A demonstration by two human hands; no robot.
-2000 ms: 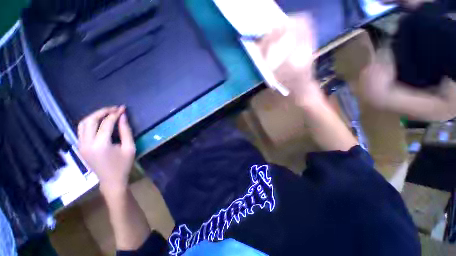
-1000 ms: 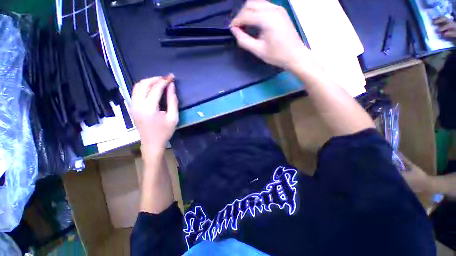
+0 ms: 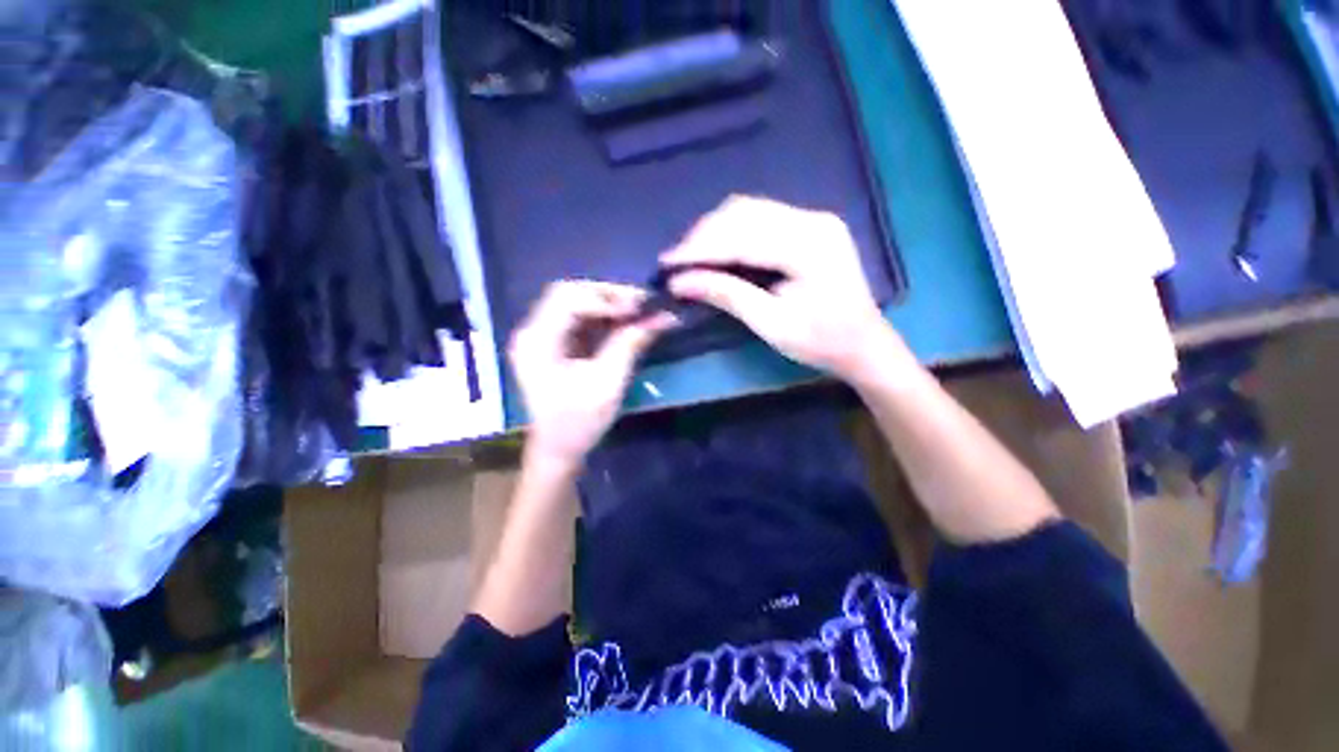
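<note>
My right hand (image 3: pixel 786 287) holds a small black strip (image 3: pixel 720 275) between thumb and fingers, above the near part of the black work tray (image 3: pixel 551 206). My left hand (image 3: pixel 576 360) is at the strip's left end, its thumb and fingertips pinched on it, close to the right fingertips. Much of the strip is hidden by my fingers. Other dark pieces (image 3: pixel 683 129) lie in the tray beyond my hands, with a thicker glossy black bar (image 3: pixel 657 71) behind them.
White sheets (image 3: pixel 1050 191) lie right of the tray, then a second dark tray (image 3: pixel 1212 162). A bunch of long black strips (image 3: pixel 345 243) covers a grid sheet on the left. Clear plastic (image 3: pixel 176 353) is far left. Open cartons (image 3: pixel 331 588) stand below the bench edge.
My right hand has moved from the tray's far side towards me with a black strip. My left hand has risen to meet it and grips the strip's end. The view has shifted left.
</note>
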